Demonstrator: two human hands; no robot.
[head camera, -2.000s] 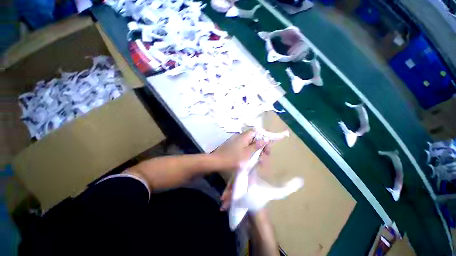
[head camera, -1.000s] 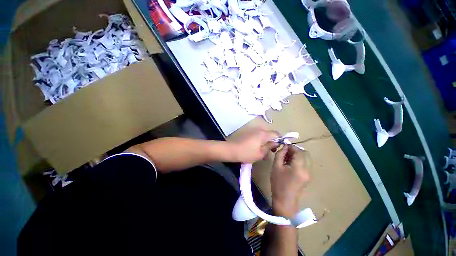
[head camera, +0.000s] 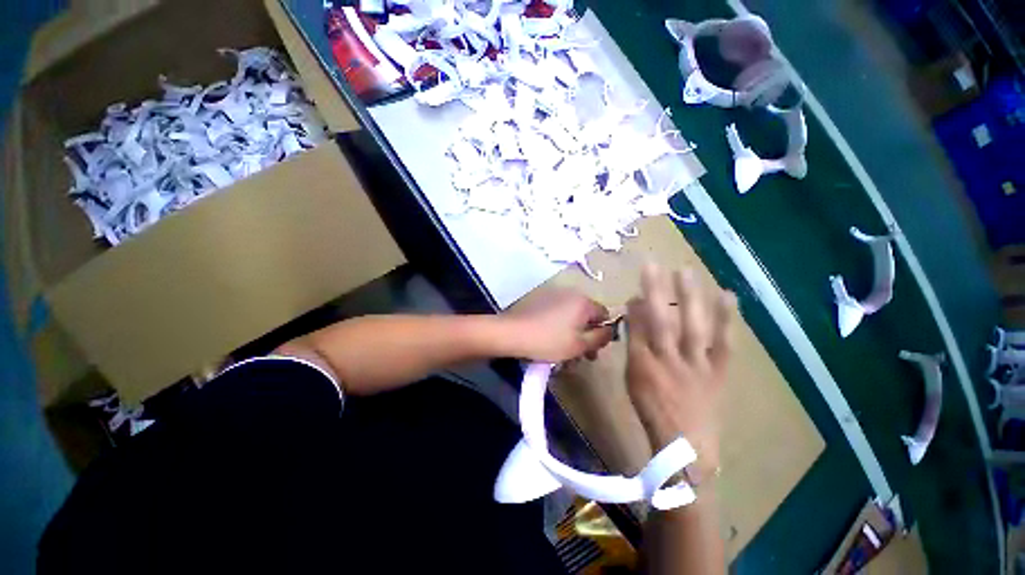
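Observation:
My left hand (head camera: 568, 327) is closed on one end of a white cat-ear headband (head camera: 601, 485). The headband curves down in a U, and its other end lies by my right wrist. A small dark bit shows at my left fingertips. My right hand (head camera: 678, 354) is beside it over the cardboard work pad (head camera: 776, 432), blurred, with its fingers apart and nothing seen in it. A tangled pile of white yokes (head camera: 562, 146) lies beyond my hands on a white sheet (head camera: 495, 253).
An open carton (head camera: 225, 264) of white parts stands at the left. Headbands (head camera: 871, 292) lie on the green belt (head camera: 776, 242) at the right, one with a round ear cup (head camera: 744, 43). A printed divider sheet (head camera: 362, 56) lies under the pile's far end.
My right hand has come away from the headband end and opened. My left hand still holds that end. The small white piece seen at my fingers before is no longer visible there.

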